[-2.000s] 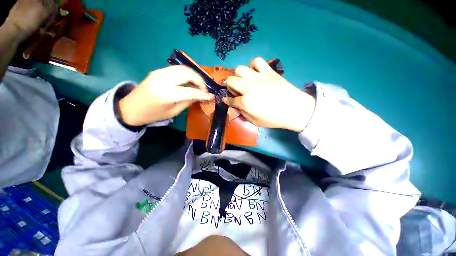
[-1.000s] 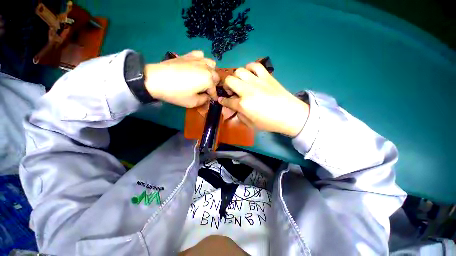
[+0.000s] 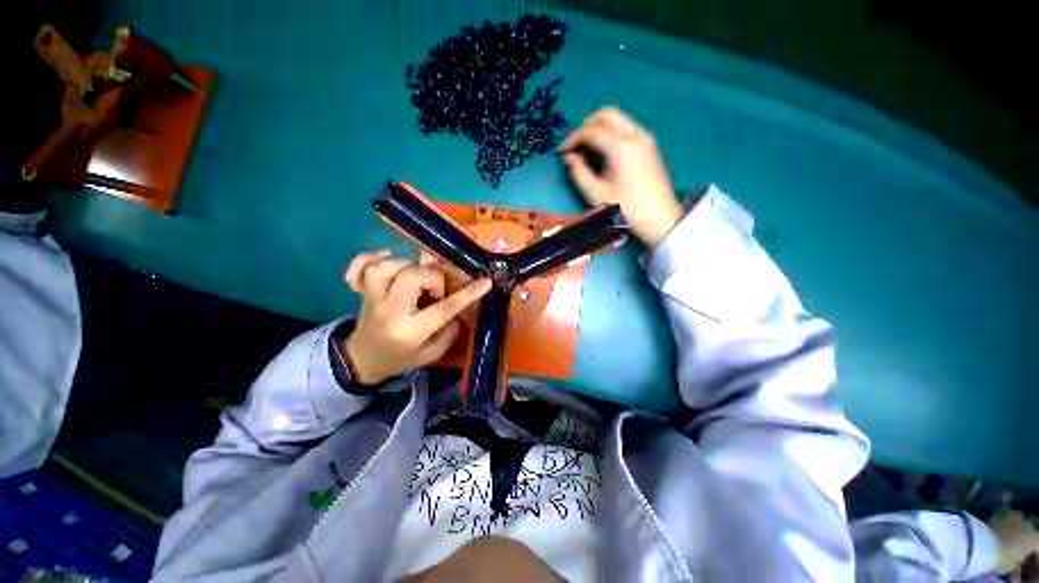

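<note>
The three-armed black unit (image 3: 488,330) lies on the orange-brown fixture (image 3: 547,325) in front of me, one arm towards my body and two spread away. My left hand (image 3: 410,310) is at its left, the index fingertip touching beside the centre hub (image 3: 500,272), the other fingers curled. My right hand (image 3: 615,165) is beyond the unit, at the right edge of the heap of small black parts (image 3: 484,85). Its thumb and index finger are near each other; whether a small part is between them cannot be made out.
A neighbouring fixture (image 3: 148,148) with bare brown arms stands at far left on the teal-green surface (image 3: 798,228). A person's pale sleeve (image 3: 40,342) is at the left edge, another sleeve (image 3: 923,544) at lower right. Blue patterned items (image 3: 68,524) lie at lower left.
My right hand has left the hub and moved away to the heap's right edge. My left hand has drawn back towards me, index finger still at the hub. The unit's three arms are now uncovered.
</note>
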